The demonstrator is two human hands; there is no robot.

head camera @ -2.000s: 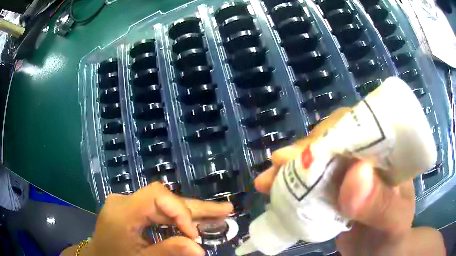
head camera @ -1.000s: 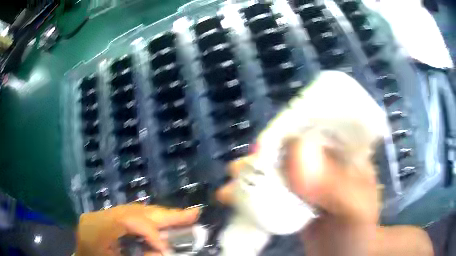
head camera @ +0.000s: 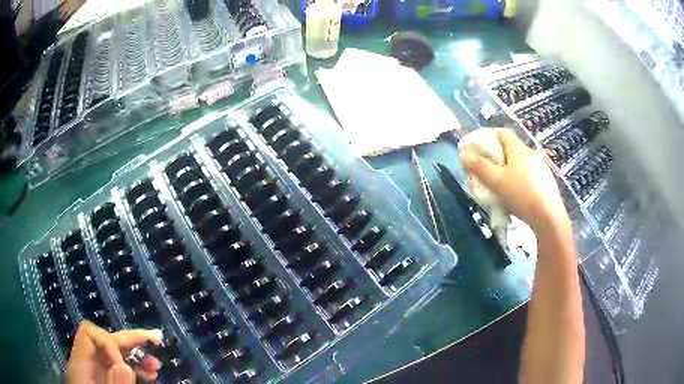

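My left hand [head camera: 105, 352] is at the lower left, over the near edge of the clear blister tray [head camera: 442, 259]. Its thumb and fingers pinch a small round unit [head camera: 140, 357], mostly hidden by the fingers. Dark round units [head camera: 251, 262] stand on edge in rows in the tray. My right hand [head camera: 510, 172] is at the right, closed around the white squeeze bottle [head camera: 484, 142]. The bottle points down, with its lower end [head camera: 498, 219] beside a dark slim tool [head camera: 476, 214]. The fingers hide part of the bottle.
Metal tweezers [head camera: 428, 193] lie between the tray and the dark tool. A white paper sheet [head camera: 390, 101] lies behind them, with a pale small bottle [head camera: 323, 30] and a dark round object [head camera: 412, 49] further back. Stacked clear trays [head camera: 169, 94] are at back left; another tray [head camera: 622, 289] is at right.
The view has swung right. My right hand has carried the squeeze bottle away from my left hand, to the tools right of the tray. My left hand still holds the unit.
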